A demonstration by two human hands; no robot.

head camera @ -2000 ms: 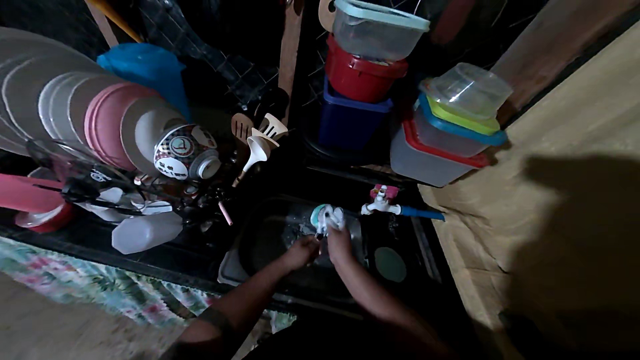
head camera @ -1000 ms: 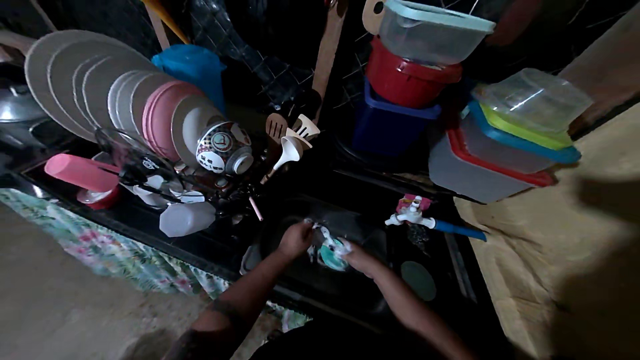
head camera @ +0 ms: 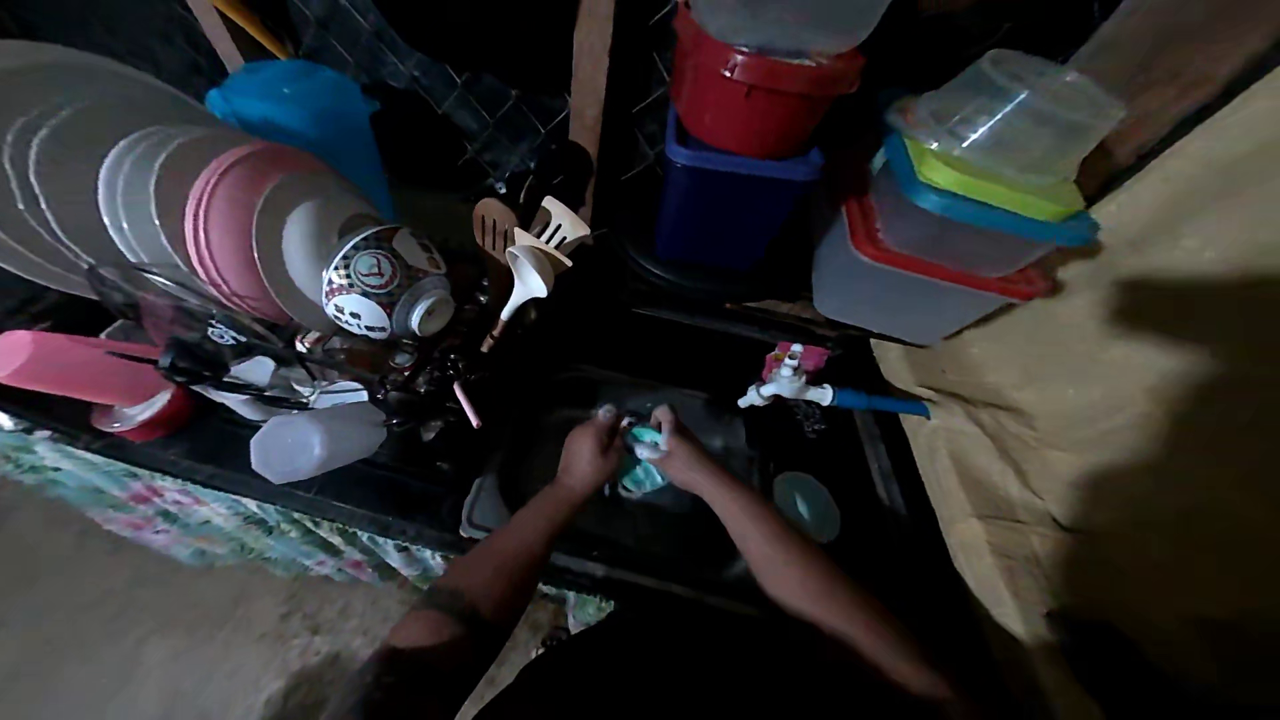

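Note:
Both hands are over a dark sink basin [head camera: 700,530]. Between them hangs a wet teal-and-white cloth [head camera: 643,475] that looks soapy. My left hand [head camera: 590,450] grips its left side, thumb up. My right hand [head camera: 682,452] grips the other side, its fingers close to the left ones. The cloth's lower part droops under the hands. A white faucet [head camera: 788,388] with a blue pipe is up and right of the right hand. To the right of the basin lies a round, pale green item [head camera: 806,507]. Dim light hides the basin's floor.
At left are upright plates [head camera: 240,230], a patterned bowl [head camera: 375,280], a translucent cup [head camera: 318,442], a pink container [head camera: 80,362] and kitchen utensils [head camera: 527,275]. Behind the sink stand a dark blue container [head camera: 725,205] under a red one, and stacked lidded food containers [head camera: 920,280]. A tan sheet [head camera: 1020,430] hangs at right.
Two seconds ago the cloth was bunched at the hands near the basin's back; now it hangs partly spread between them. The hands have shifted and come closer together since one second ago.

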